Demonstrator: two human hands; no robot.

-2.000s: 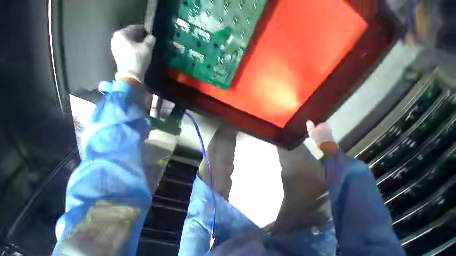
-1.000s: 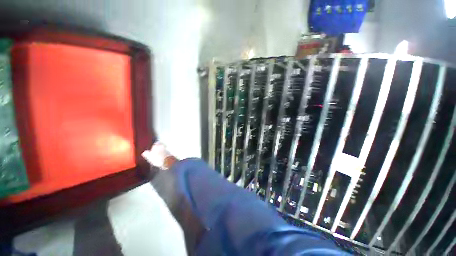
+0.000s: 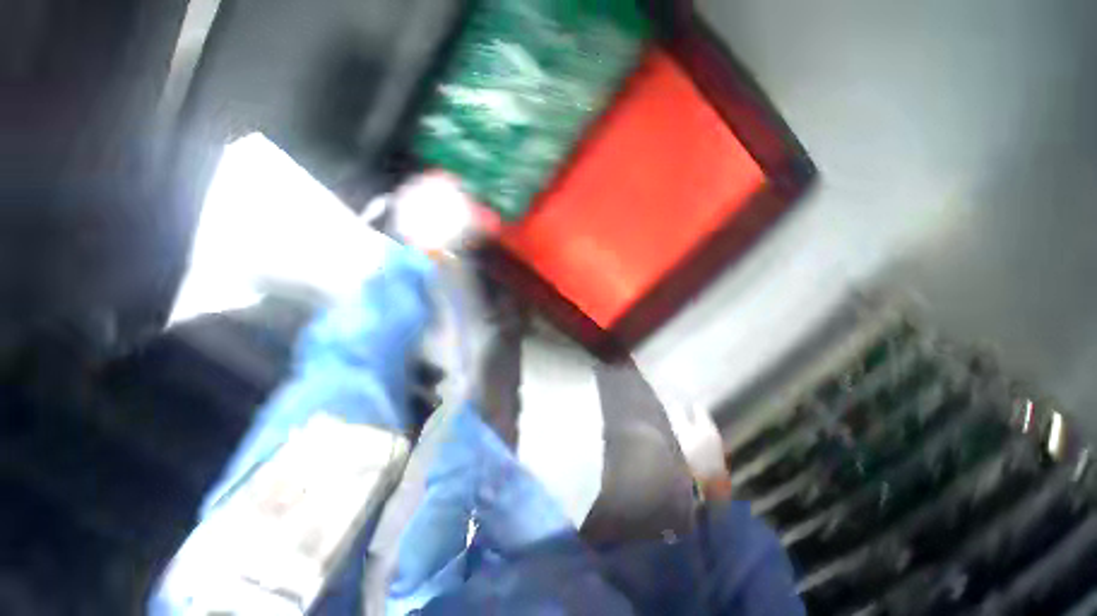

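Observation:
The black board bin [image 3: 722,229] with its red lining lies in the upper middle, tilted in view. A green printed circuit board [image 3: 517,108] lies in its left part, and red lining shows bare beside it. My left hand [image 3: 436,214], white-gloved and blurred, is at the bin's near left corner, by the board's lower edge; its fingers are too blurred to read. My right hand [image 3: 698,439], white-gloved and blurred, hangs below the bin's near corner, apart from it. Its fingers cannot be made out.
A slatted rack [image 3: 878,445] holding boards stands at the lower right. A bright white sheet or surface [image 3: 259,211] shows at the left. Grey floor [image 3: 890,120] lies right of the bin. Dark blurred shapes fill the left side.
The view swung to the rack and back. Against the oldest frame, my left hand has moved from the bin's left side to its near corner; my right hand has come away from the bin's edge.

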